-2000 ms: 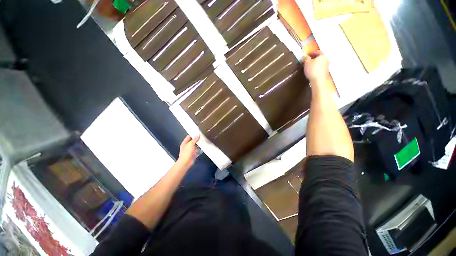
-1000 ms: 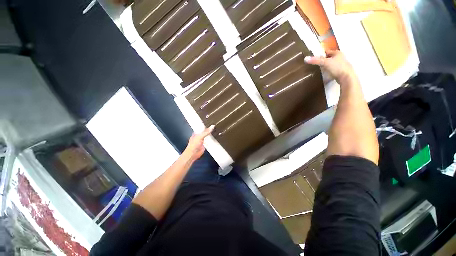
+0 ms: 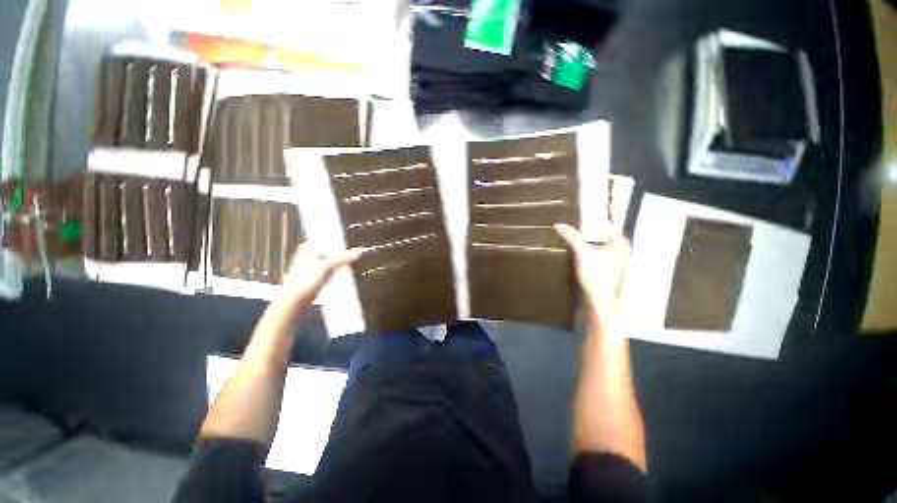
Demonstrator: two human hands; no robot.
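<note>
A white backing sheet point(image 3: 451, 201) with two brown card pocket panels side by side is held up in front of me. Pale slot lines cross both panels. My left hand point(image 3: 313, 275) grips its left edge, thumb on the front. My right hand point(image 3: 596, 263) grips its right edge, thumb on the panel. The fingers behind the sheet are hidden. At the left, panel stacks point(image 3: 146, 218) lie on the dark table, partly covered by the held sheet. A single-panel sheet point(image 3: 708, 275) lies to the right of my right hand.
A box with a dark top and pale keypad point(image 3: 752, 108) stands at the back right. Black pieces with green labels point(image 3: 492, 25) lie at the back. Orange pieces point(image 3: 256, 51) lie back left. A white board point(image 3: 307, 418) is low near my legs. A reddish-brown bundle point(image 3: 49, 211) is far left.
The view has turned to the right. My hands have moved from the stacks and now hold a two-panel sheet raised between them. The single-panel sheet at the right has come into view.
</note>
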